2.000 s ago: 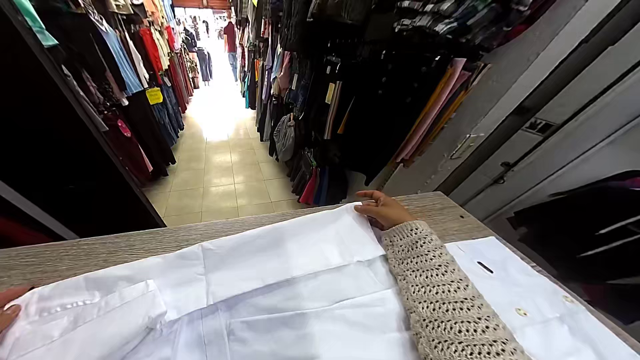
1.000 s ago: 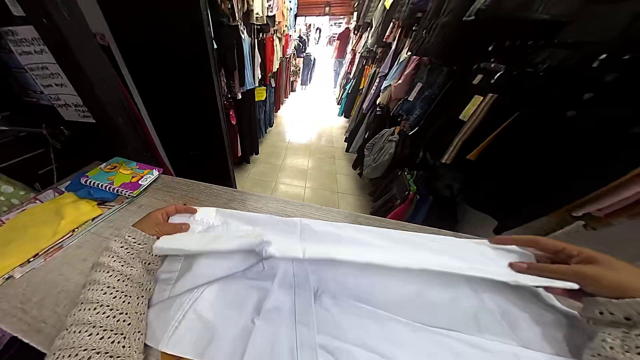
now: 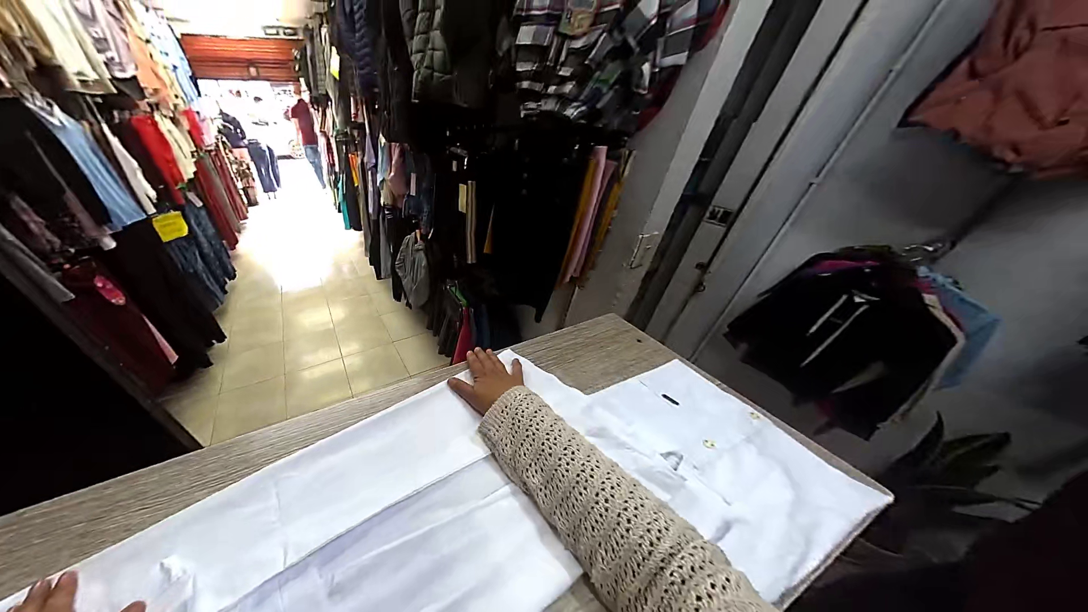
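A white cloth garment (image 3: 340, 501) lies folded lengthwise across the wood-grain counter. My right hand (image 3: 489, 382), in a beige openwork knit sleeve, rests with fingers spread on the garment's upper far corner. At the lower left edge of the view, my left hand (image 3: 59, 595) touches the other end of the cloth; only some fingers show. To the right of my right forearm lies another white piece (image 3: 680, 459) with a small dark slot and yellowish buttons; whether it joins the first cloth is hidden under the sleeve.
The counter (image 3: 616, 336) has its far corner ahead of me. Beyond it a tiled aisle (image 3: 289, 357) runs between racks of hanging clothes (image 3: 153, 187) to a bright doorway with people. Dark garments (image 3: 850, 327) hang at the right beside a grey metal frame.
The view has swung right since one second ago. My right hand, which held the folded edge then, now lies spread on the cloth. The raised strip of cloth now lies flatter.
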